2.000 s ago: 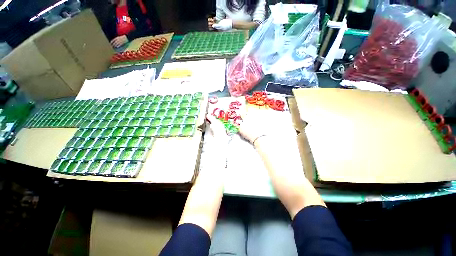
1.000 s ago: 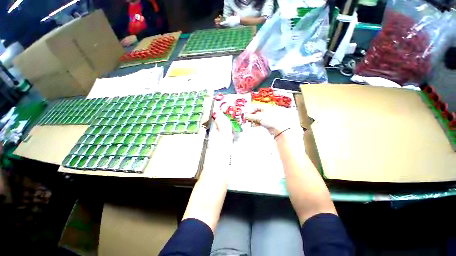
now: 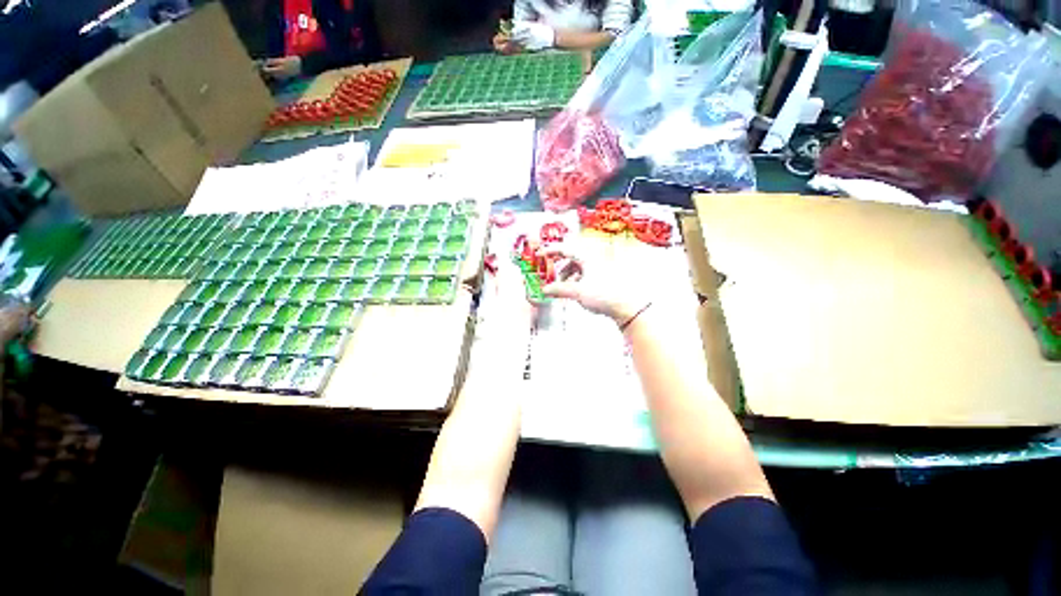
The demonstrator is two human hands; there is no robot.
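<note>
My left hand holds a narrow green board strip over the white paper. Red shows at the strip, but I cannot tell whether those red parts stand on it or lie behind it. My right hand is at the strip's right side with its fingers bent; a dark red ring shows at its fingertips, blurred. Loose red loop parts lie just beyond my hands, with a denser red pile behind my right hand.
Unfilled green panels lie in rows on cardboard at left. A cardboard sheet at right bears one filled strip. Behind are clear bags with red parts, a phone-like object, an open carton and two people.
My right hand has moved left, back to the strip, since one second ago. The strip now stands more steeply in my left hand. The whole view has shifted slightly.
</note>
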